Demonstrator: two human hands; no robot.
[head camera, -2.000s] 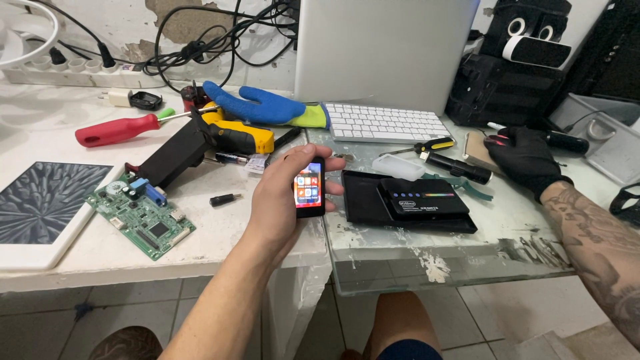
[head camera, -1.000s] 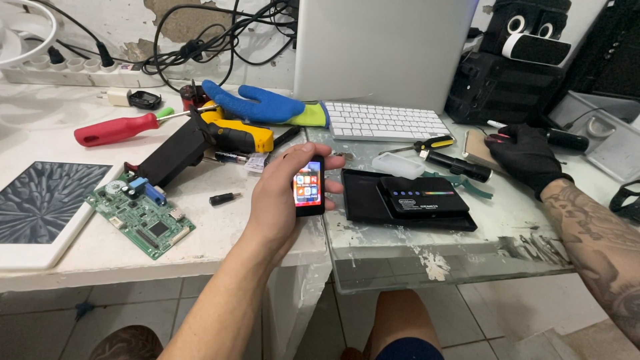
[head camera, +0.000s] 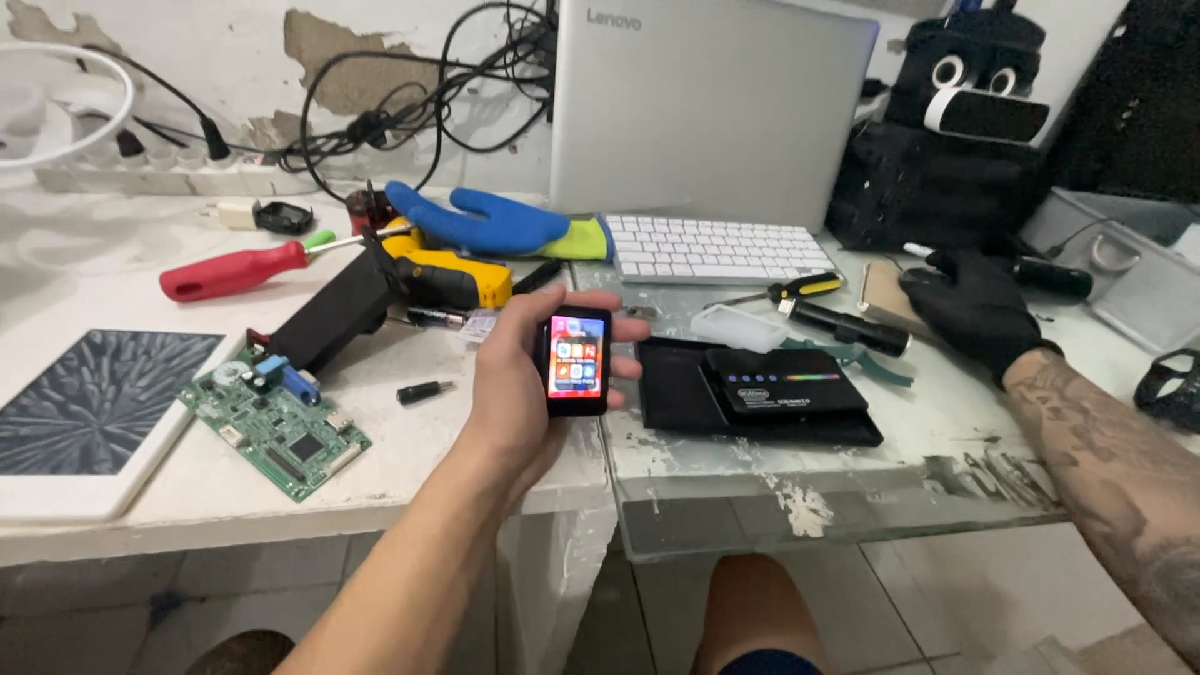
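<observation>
My bare left hand (head camera: 520, 380) holds a small black touchscreen device (head camera: 577, 361), upright and facing me, with its screen lit with coloured icons. The thumb lies at its upper left and the fingertips show along its right side. My right hand (head camera: 975, 305), in a black glove, lies at the right over a tan box-like object (head camera: 891, 300), beside a white pen-like thing (head camera: 919, 250) and a black cylinder (head camera: 1055, 277); its grip is partly hidden. Between my hands, a black case with a coloured stripe (head camera: 787, 384) rests on a black tray (head camera: 670, 389).
A green circuit board (head camera: 281, 431), white-framed panel (head camera: 98, 412), red-handled screwdriver (head camera: 234, 270) and black connector (head camera: 425, 392) lie left. Behind are a blue glove (head camera: 487, 222), white keyboard (head camera: 717, 248) and silver laptop (head camera: 703, 112). A black flashlight (head camera: 848, 328) and clear container (head camera: 1153, 291) are right.
</observation>
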